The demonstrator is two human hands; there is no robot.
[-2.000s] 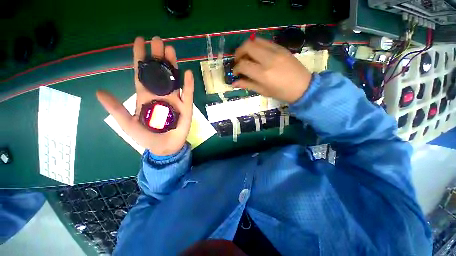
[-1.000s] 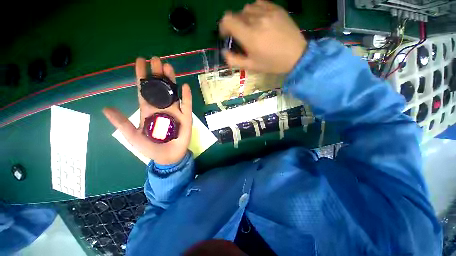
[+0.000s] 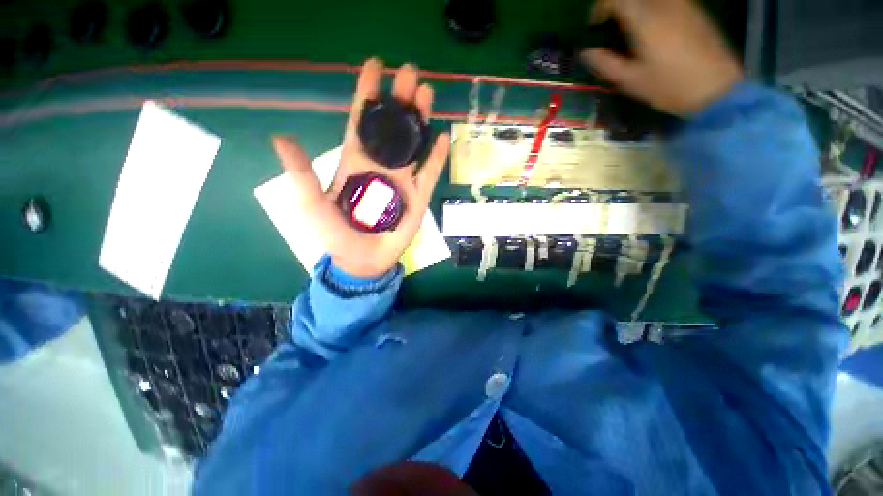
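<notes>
My left hand point(image 3: 373, 228) is palm up with fingers spread, bearing two round smartwatch heads. The dark smartwatch head point(image 3: 393, 132) lies across the fingers. The lit smartwatch head point(image 3: 373, 202), with a white and pink screen, lies on the palm. My right hand point(image 3: 668, 58) is blurred over the dark green surface at top right, fingers curved; whether it holds anything is unclear. Another dark smartwatch head point(image 3: 550, 60) lies just left of its fingertips. The cream test fixture point(image 3: 494, 160) is below, with a red strip point(image 3: 539, 140) across it.
A white strip with taped black contacts point(image 3: 571, 254) lies nearer me. A printed sheet point(image 3: 160, 199) and note paper point(image 3: 290, 215) lie left. More dark watches point(image 3: 471, 17) are on the back surface. A foam tray point(image 3: 862, 281) is far right, a blister tray point(image 3: 194, 358) at lower left.
My right hand has moved from over the fixture to the back surface at the right. The red strip on the fixture is now uncovered. My left hand still bears both watch heads.
</notes>
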